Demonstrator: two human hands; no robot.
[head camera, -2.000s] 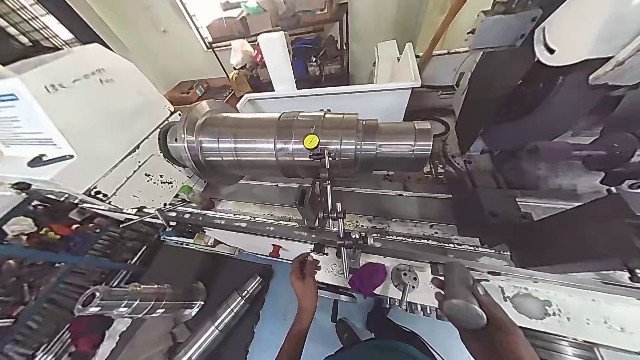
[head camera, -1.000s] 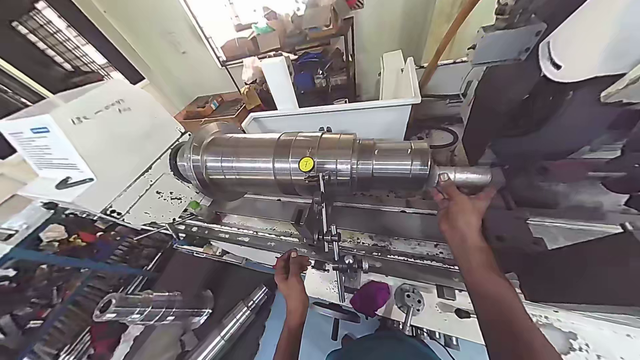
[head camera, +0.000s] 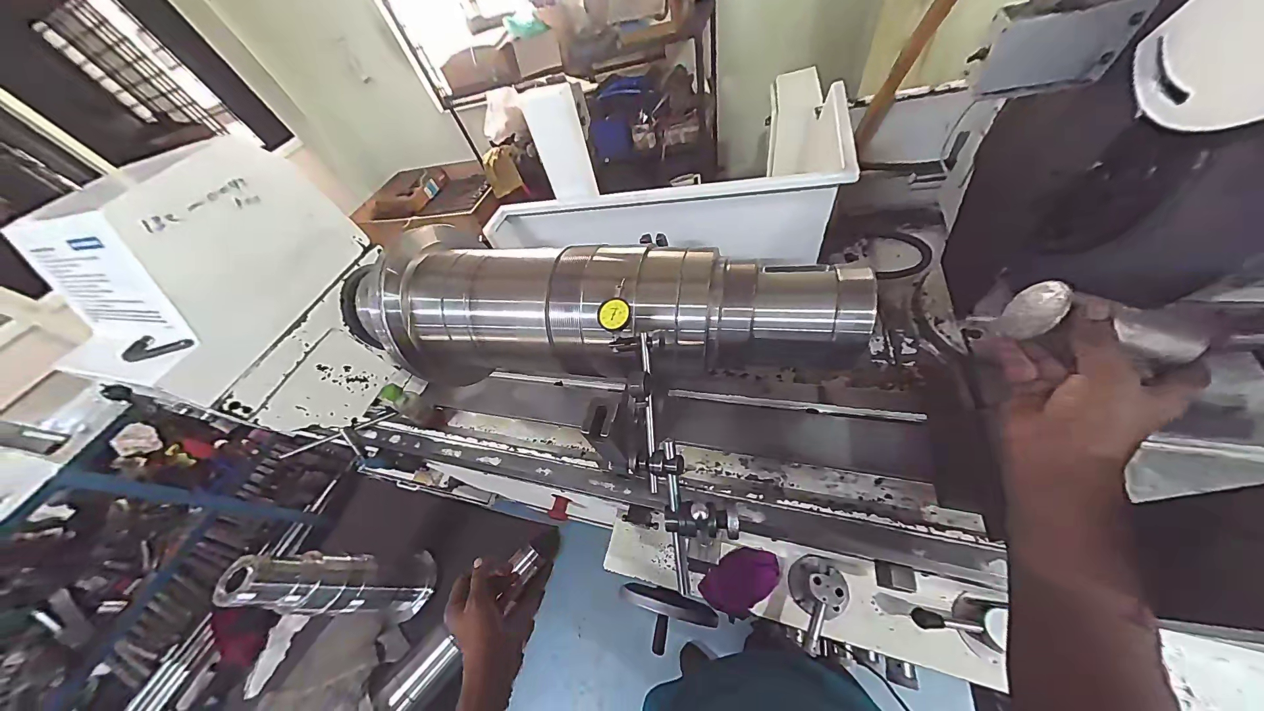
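A large stepped steel shaft (head camera: 494, 301) lies horizontally in a lathe. In front of it, a yellow-faced dial indicator (head camera: 613, 314) is mounted on jointed rods (head camera: 673, 484). My right hand (head camera: 1096, 395) is wrapped around a grey metal cylindrical tool, possibly a mallet head (head camera: 1037, 308), to the right of the shaft's end and apart from it. My left hand (head camera: 486, 612) is low at the centre left, over the end of a smaller steel shaft (head camera: 425, 671); its fingers are partly curled, and whether they grip that shaft is hidden.
The lathe bed (head camera: 810, 425) runs below the large shaft. A handwheel (head camera: 670, 604), a purple cloth (head camera: 741, 583) and a lever hub (head camera: 818, 585) are at the near side. Behind stands a white tray (head camera: 681, 212); a white box (head camera: 197, 257) sits at left. A hollow steel sleeve (head camera: 326, 583) lies lower left.
My right hand has moved from the large shaft's right end farther right with the metal tool. My left hand has moved away from the indicator's stand, down and left.
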